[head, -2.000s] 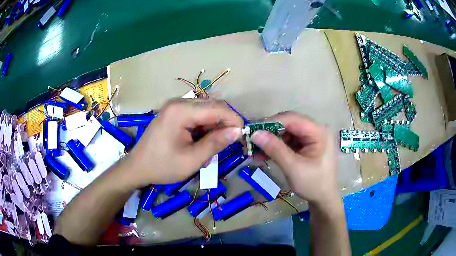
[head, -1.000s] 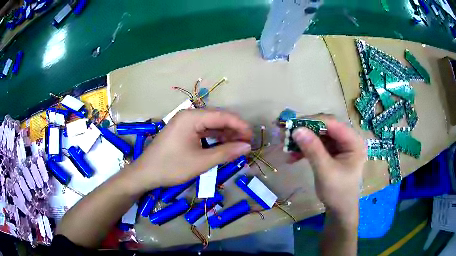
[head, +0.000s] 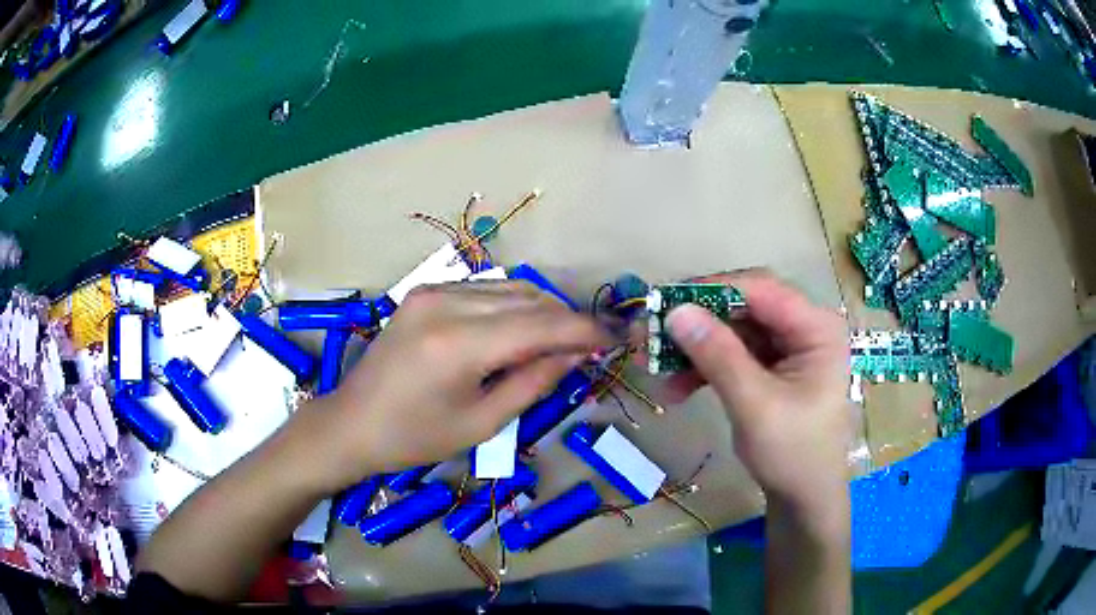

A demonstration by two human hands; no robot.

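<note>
My right hand (head: 769, 366) pinches a small green circuit board panel (head: 703, 294) between thumb and fingers, its row of pale sockets facing left. A dark blue battery pack end (head: 627, 288) and thin wires show at the panel's upper left; how they join is unclear. My left hand (head: 481, 372) is just left of the panel, fingers stretched toward it and blurred. Whether it holds a wire cannot be told. Blue battery packs (head: 551, 517) with thin coloured leads lie under and around my left hand.
More circuit board panels (head: 949, 264) are piled at right on brown cardboard (head: 529, 144). A grey metal bracket (head: 679, 72) stands at the back by the green belt (head: 397, 72). Pink-wrapped parts (head: 60, 445) are heaped at far left. A blue bin (head: 901, 511) is at lower right.
My right hand first moved right with the panel, then slightly back left. My left hand's fingers opened from their pinch at the panel and now reach toward it again.
</note>
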